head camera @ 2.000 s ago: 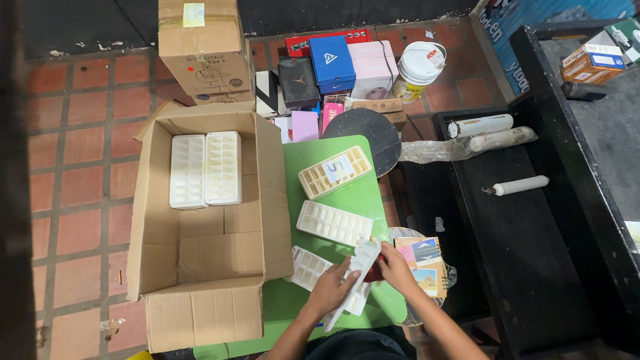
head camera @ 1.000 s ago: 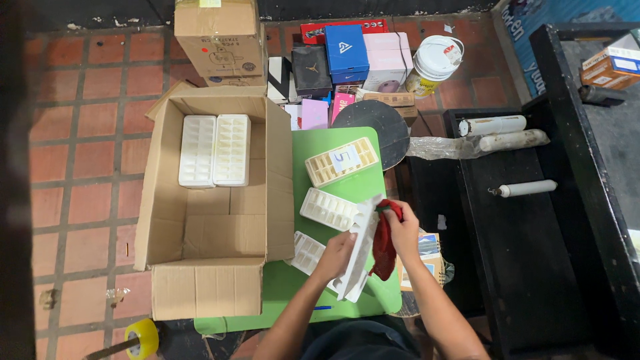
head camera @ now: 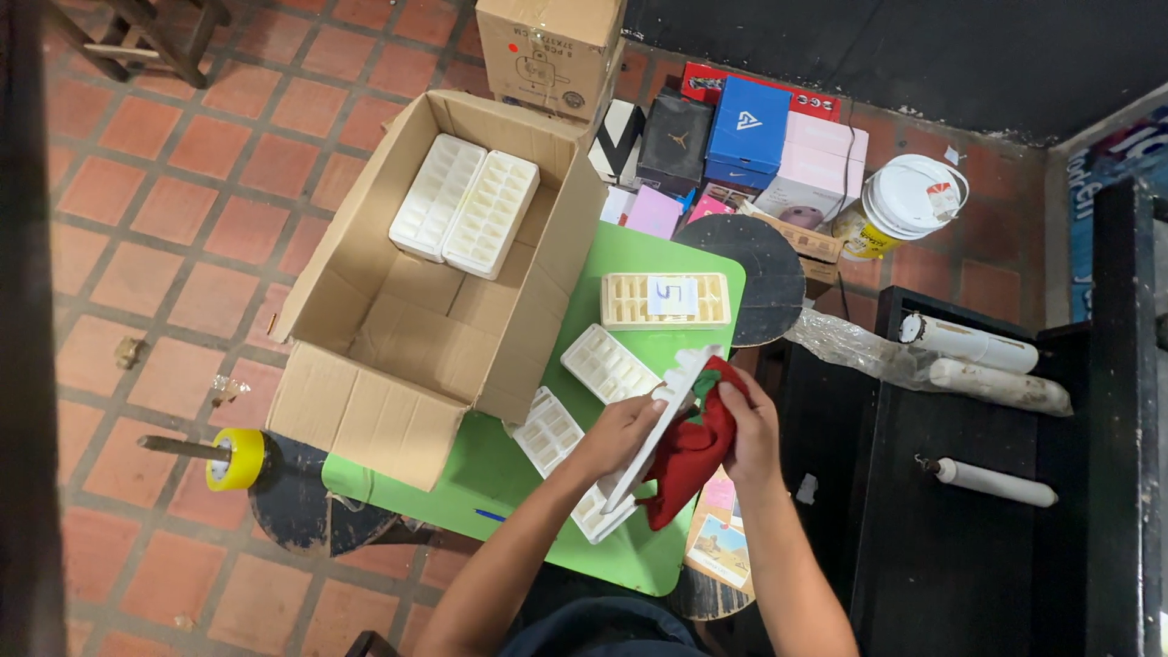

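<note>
My left hand [head camera: 623, 433] grips a white plastic ice cube tray [head camera: 659, 438], tilted on edge above the green table [head camera: 493, 456]. A red cloth with a green part [head camera: 689, 452] is bunched in my right hand [head camera: 753, 429], against the tray's right face. More white ice cube trays [head camera: 610, 363] [head camera: 550, 431] [head camera: 602, 516] lie on the table, partly behind the held tray and my arm. Farther back is a cream ice cube tray [head camera: 620, 315] with a paper label bearing a number. Two stacks of white trays [head camera: 440, 196] [head camera: 491, 214] stand inside the open cardboard box [head camera: 529, 338].
Shoe boxes [head camera: 748, 128], a closed carton [head camera: 543, 64] and a lidded white bucket [head camera: 912, 196] stand behind the table. A yellow tape roll [head camera: 235, 459] sits on a stool at the left. Black shelving with white cylinders [head camera: 995, 482] is at the right. A blue pen [head camera: 490, 515] lies near the table's front edge.
The red cloth, mostly hidden two seconds ago, now shows against the tray's right face. My left hand still holds the tray. The view has turned.
</note>
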